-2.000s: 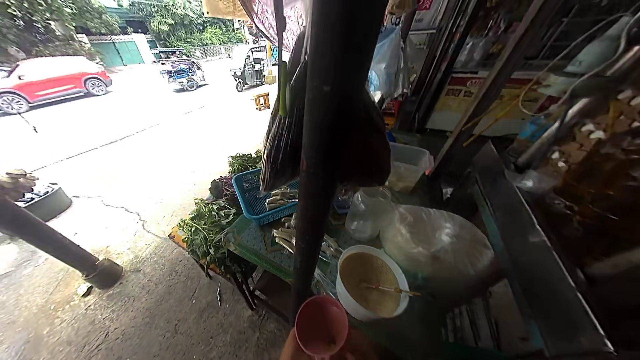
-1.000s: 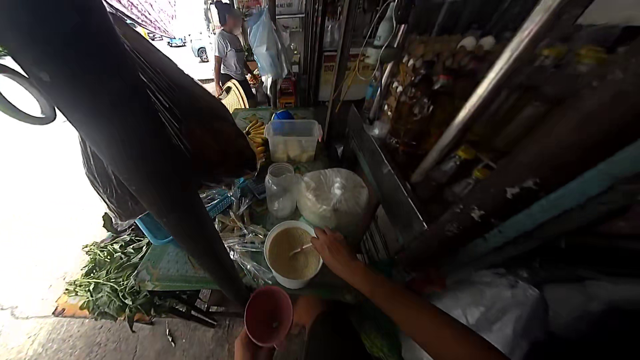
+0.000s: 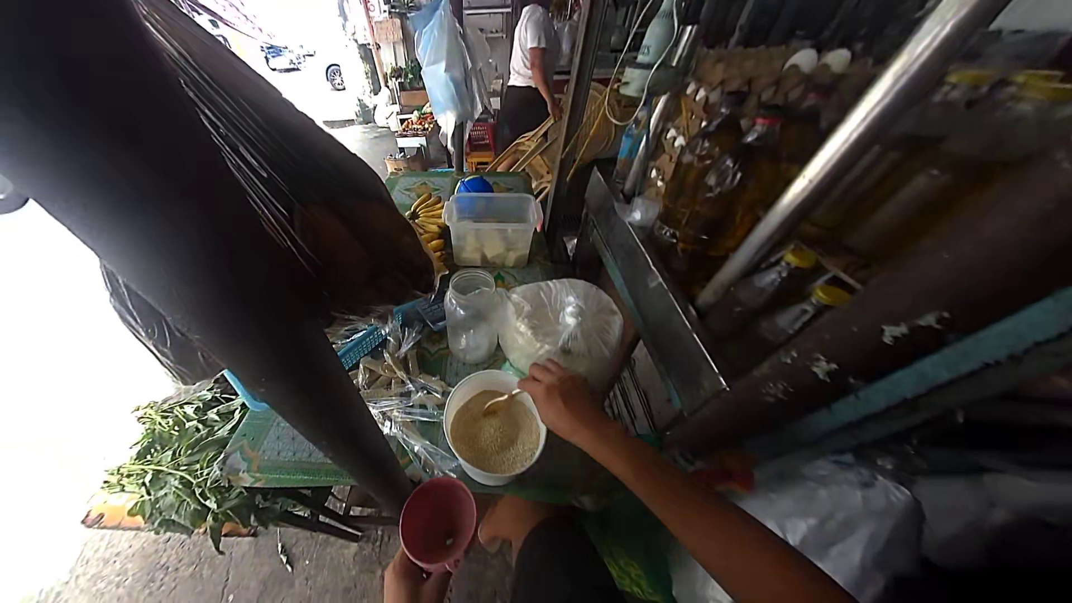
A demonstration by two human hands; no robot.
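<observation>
My right hand (image 3: 563, 399) grips the handle of a small spoon (image 3: 504, 400), whose bowl rests at the grainy tan contents of a round white tub (image 3: 452, 419). Below and left of the tub, my left hand (image 3: 412, 579) holds a red plastic funnel or cup (image 3: 437, 523) by its lower edge, its wide mouth facing up. Behind the tub stand a clear plastic jar (image 3: 471, 322) and a full, tied clear plastic bag (image 3: 563, 325). Small clear plastic packets (image 3: 406, 385) lie left of the tub.
A dark post (image 3: 251, 318) and a black bag (image 3: 335, 193) rise at left. A clear bin (image 3: 492, 226) and bananas (image 3: 429, 219) stand at the table's far end. A metal ledge (image 3: 653, 310) borders the right side. Leafy greens (image 3: 180, 456) lie lower left. A person (image 3: 529, 67) stands in the background.
My right hand, not seen two seconds ago, came to the spoon in the tub and is still on it. The view has turned rightward.
</observation>
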